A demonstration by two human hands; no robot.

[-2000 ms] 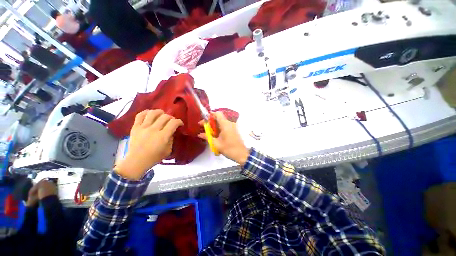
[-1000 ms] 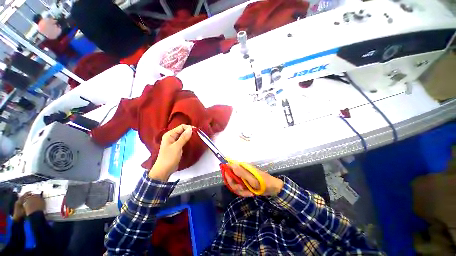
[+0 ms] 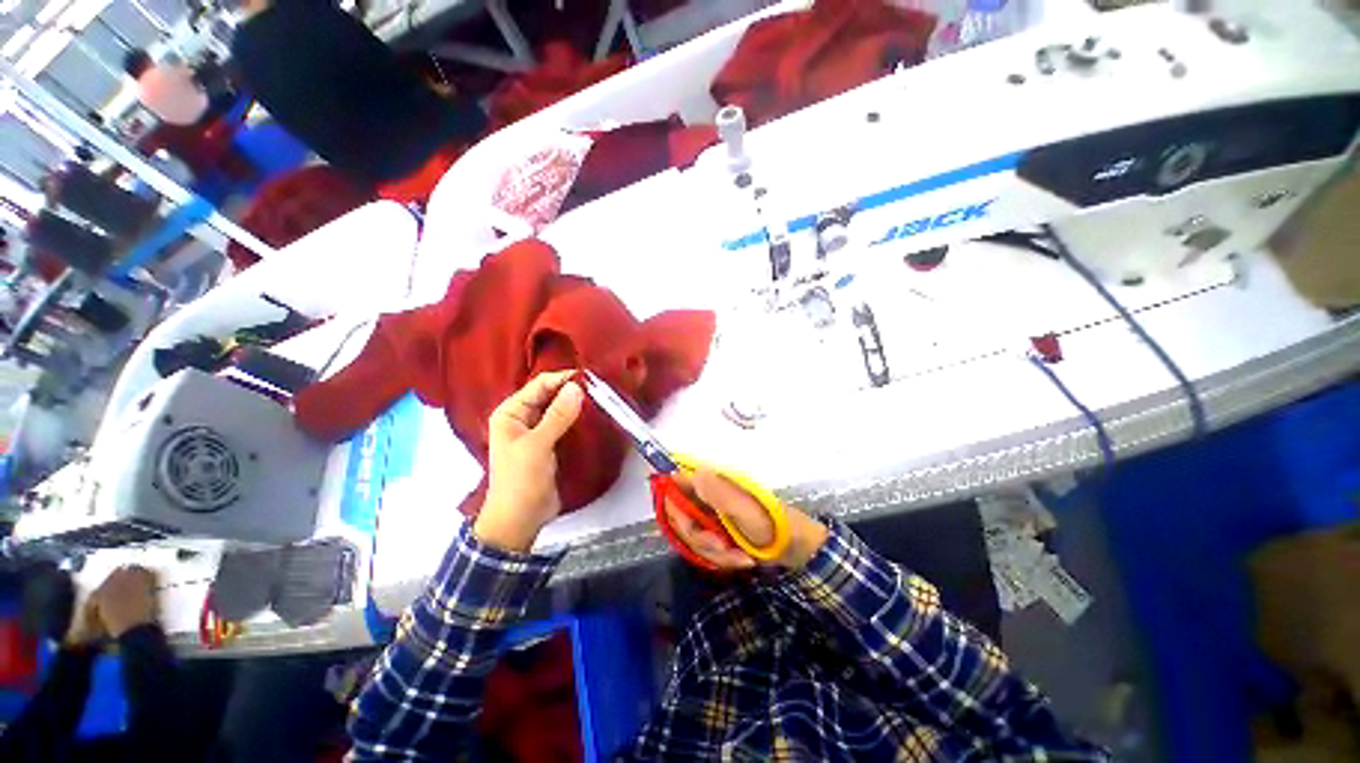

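Note:
A dark red garment [image 3: 500, 328] lies bunched on the white table. My left hand [image 3: 530, 455] pinches a bit of its edge between thumb and fingertips at the garment's front. My right hand [image 3: 731, 522] holds scissors [image 3: 641, 435] by their orange-red and yellow handle loops. The silver blades point up and left, and the tips are beside my left fingertips. The blades look nearly closed. A thread at the fingertips is too small to tell.
A white JACK sewing machine [image 3: 955, 179] stands at the right, with dark cords [image 3: 1141, 336] over the table. A grey motor end [image 3: 202, 462] is at left. A blue bin [image 3: 604, 678] is below. Another person's hands [image 3: 123, 601] show at lower left.
My right hand and the scissors have drawn back from the cloth, down and right, since the oldest frame. My left hand now pinches the edge. Since one second ago little has changed except a slight view shift.

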